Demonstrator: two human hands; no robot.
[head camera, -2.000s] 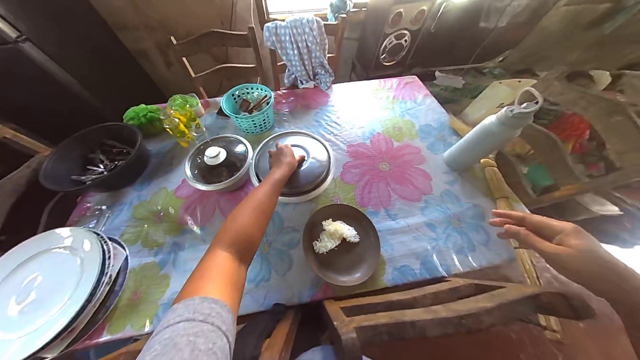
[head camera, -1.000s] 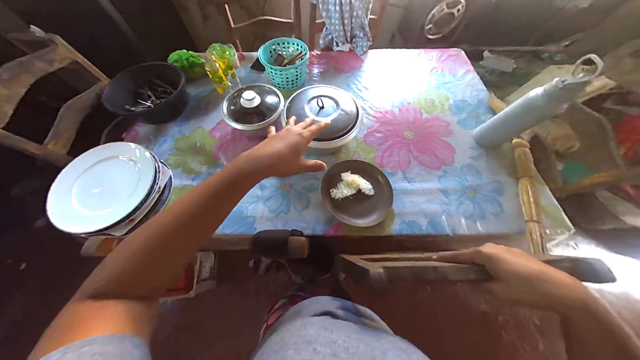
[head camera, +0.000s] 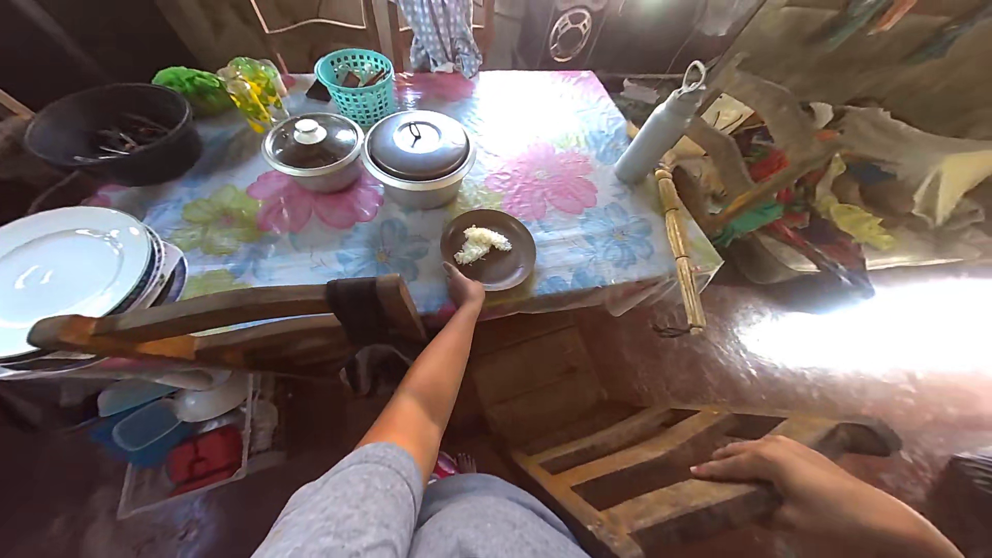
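My left hand (head camera: 463, 288) is at the near left rim of a brown plate (head camera: 514, 267) that holds white rice (head camera: 482, 243); its fingertips touch the rim, and whether they grip it is hard to tell. My right hand (head camera: 763, 473) rests on the back of a wooden chair (head camera: 659, 465) at the lower right, its fingers over the top rail. Behind the plate stands a metal pot (head camera: 418, 159) with its metal lid on. Beside it, to the left, is a smaller pot (head camera: 312, 155) under a glass lid with a white knob.
Stacked plates (head camera: 74, 263) and a black basin (head camera: 116, 139) occupy the table's left side. A turquoise basket (head camera: 356, 85) stands behind the pots, a grey bottle (head camera: 659, 136) at the right edge near a bundled broom (head camera: 679, 248). Another chair back (head camera: 232, 322) overlaps the front edge.
My left hand has left the pot lid and come down to the plate's rim. The right hand, raised in the air earlier, now rests on the chair, which stands pulled out from the table.
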